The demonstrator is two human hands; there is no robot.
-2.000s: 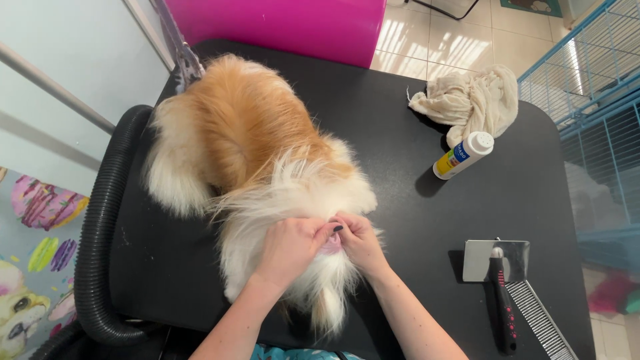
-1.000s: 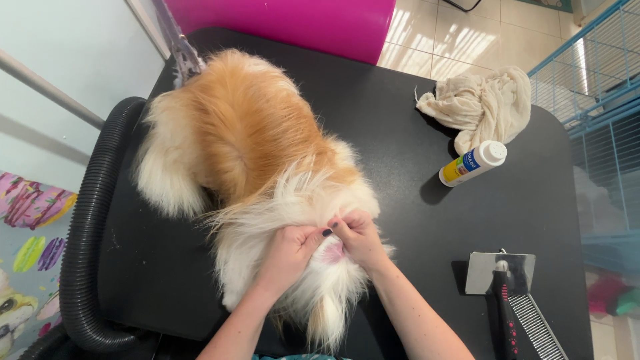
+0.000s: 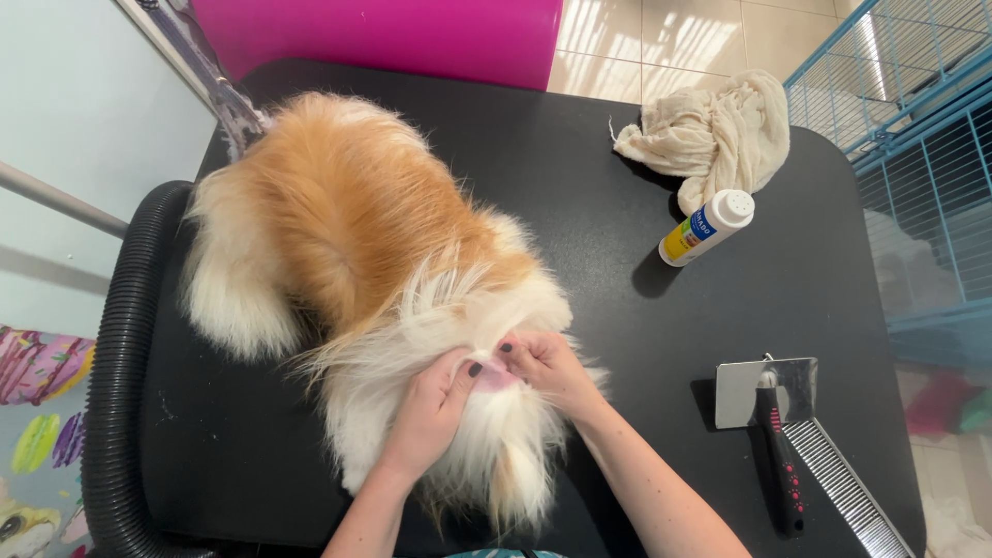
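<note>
A long-haired orange and white dog (image 3: 372, 217) stands on a black grooming table (image 3: 604, 194). Near the bottom middle, my left hand (image 3: 434, 411) pinches white fur between thumb and fingers. Just right of it, my right hand (image 3: 546, 368) grips fur with thumb and bent finger. Between the two hands shows a patch of pink skin (image 3: 494, 375), the fur around it parted. The fingertips of both hands are partly hidden in the coat.
A white powder bottle (image 3: 707, 229) stands at the right beside a crumpled cream cloth (image 3: 717, 136). A slicker brush (image 3: 779, 434) and a metal comb (image 3: 849, 492) lie at lower right. A black ribbed hose (image 3: 124, 372) runs along the left, and a blue wire cage (image 3: 922, 147) stands at right.
The hands stay at the same part of the dog. They are a little farther apart than one second ago, with pink skin showing between them.
</note>
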